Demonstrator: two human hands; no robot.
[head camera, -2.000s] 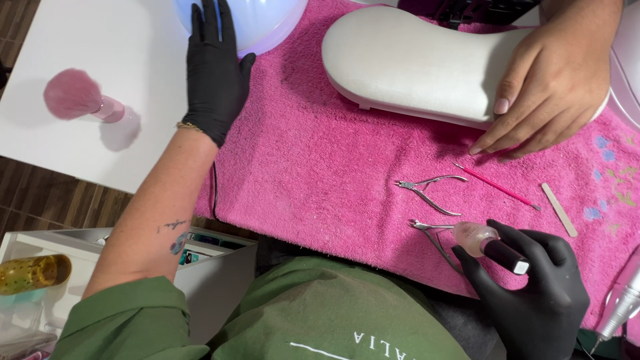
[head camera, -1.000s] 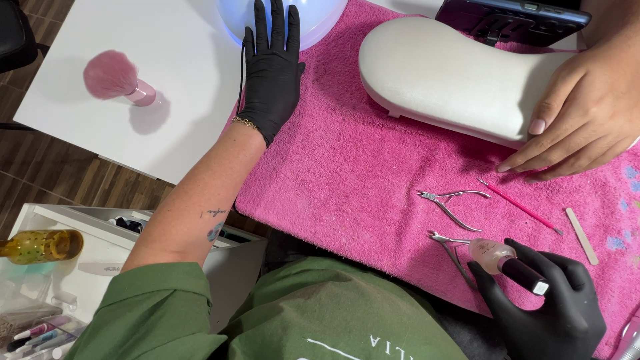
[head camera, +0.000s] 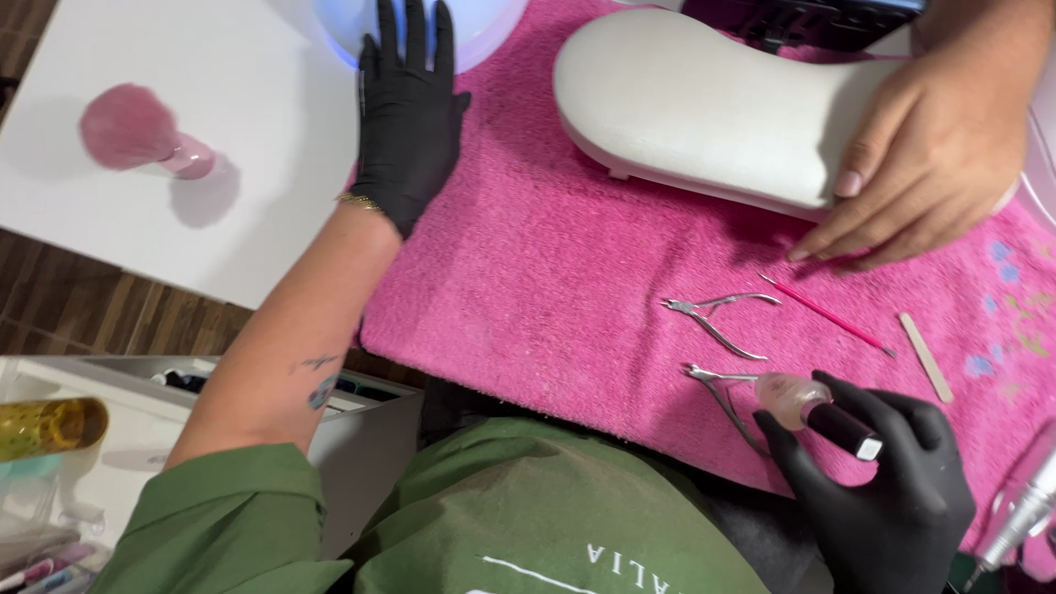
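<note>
My left hand, in a black glove, lies with spread fingers on a glowing white-blue lamp at the top edge. In my right hand, also black-gloved, a small glass bottle with a black cap is held between thumb and fingers. One cuticle nipper lies partly behind that bottle on the pink towel; a second cuticle nipper rests just above it. To their right are a thin pink tool with metal ends and a nail file.
Another person's bare hand rests on a white padded armrest. A pink brush stands on the white table. An open drawer with a yellow container is at lower left. A nail drill handpiece lies at lower right.
The view has shifted between frames. Both of my hands keep about the same places, the left on the lamp and the right around the bottle.
</note>
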